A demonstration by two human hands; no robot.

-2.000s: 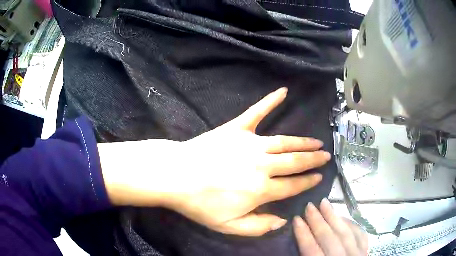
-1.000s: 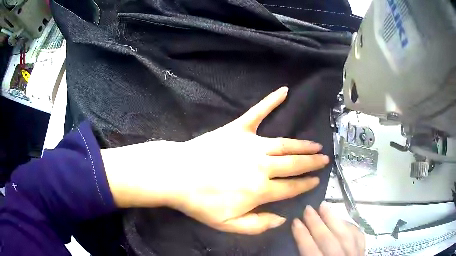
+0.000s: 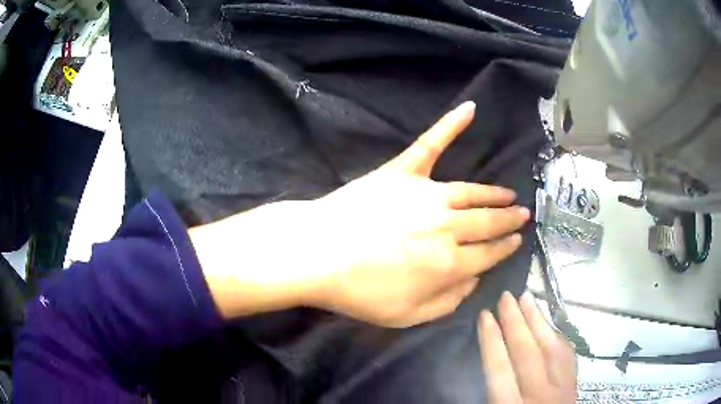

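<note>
A black denim panel lies under both hands, its right edge along the needle area. My left hand lies flat on it, palm down, thumb spread towards the far side and fingertips close to the metal plate. My right hand is cut off by the bottom edge; its fingers rest together on the cloth's near right edge and its thumb is hidden. A narrow dark strip runs from the near right up to the presser area. The needle tip cannot be made out.
The cream sewing machine head stands at the right. Dark green scissor handles show on the machine bed. Printed scale marks run along the table's front edge. A yellow-and-red small tool lies on the neighbouring table at far left.
The cloth with its thread tails has shifted right and away from me. The left thumb points further away and the little finger has drawn in. The view has moved slightly.
</note>
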